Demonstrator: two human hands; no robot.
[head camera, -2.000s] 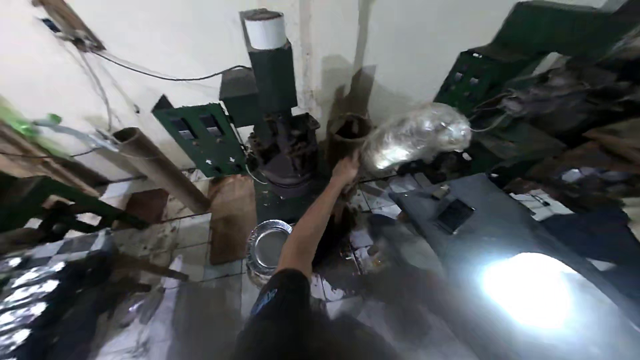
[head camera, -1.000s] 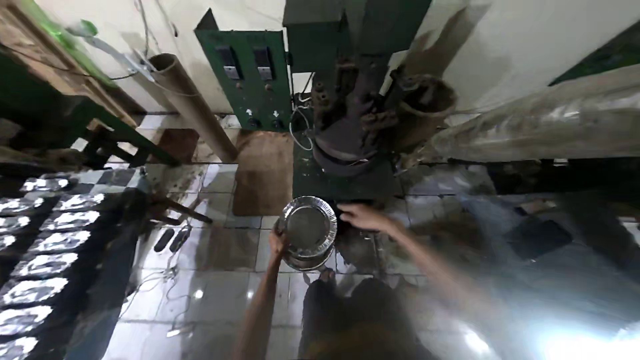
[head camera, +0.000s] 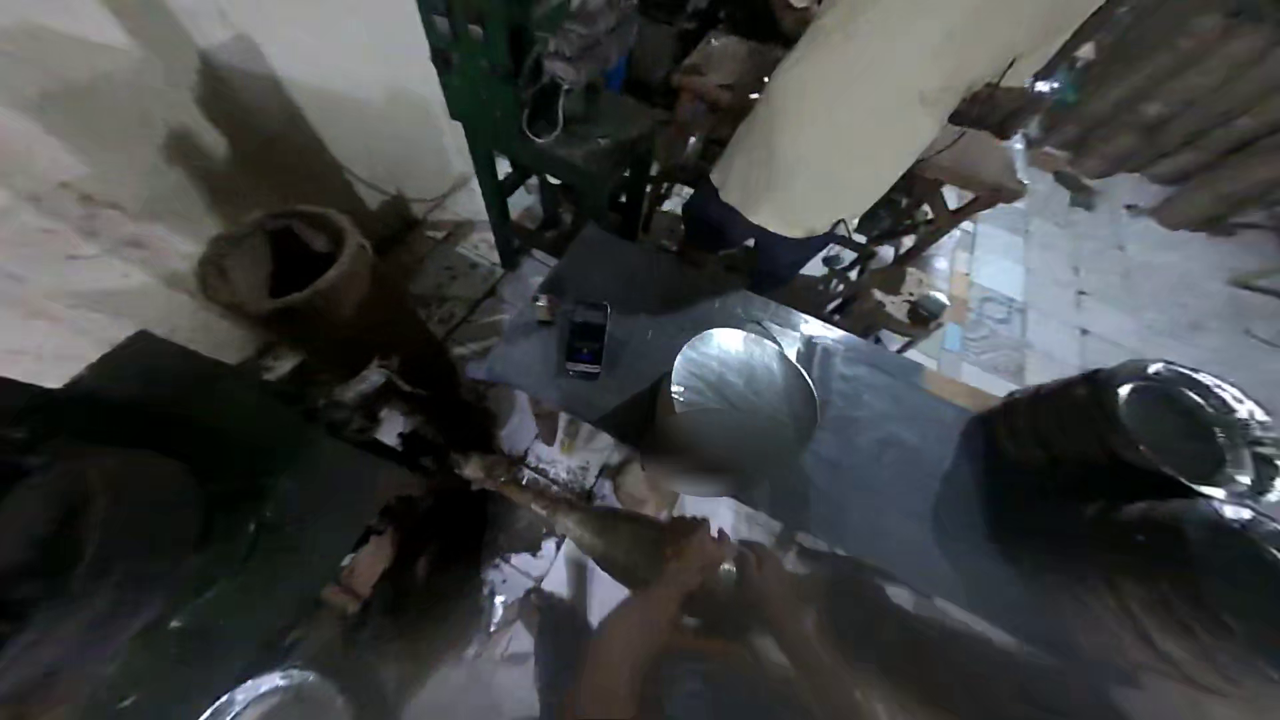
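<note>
Low in the view, my left hand (head camera: 695, 550) and my right hand (head camera: 765, 575) are close together in front of my lap. Blur and shadow hide their fingers, and whether they hold anything does not show. Just beyond them, flat round metal sheets (head camera: 745, 370) lie on a dark metal-topped table (head camera: 870, 440). A mobile phone (head camera: 587, 340) rests on the same table, farther off to the left. A tall stack of shiny round metal pans (head camera: 1170, 430) stands at the table's right side.
An open, rough cylindrical container (head camera: 285, 260) stands by the wall at left. Part of a round metal pan (head camera: 280, 695) shows at the lower left edge. Behind the table are a green metal frame (head camera: 480, 140) and a large pale roll (head camera: 860, 110).
The view has swung far to the right, to the table. My hands, a second ago apart around a round metal pan by the press, are now close together near my lap.
</note>
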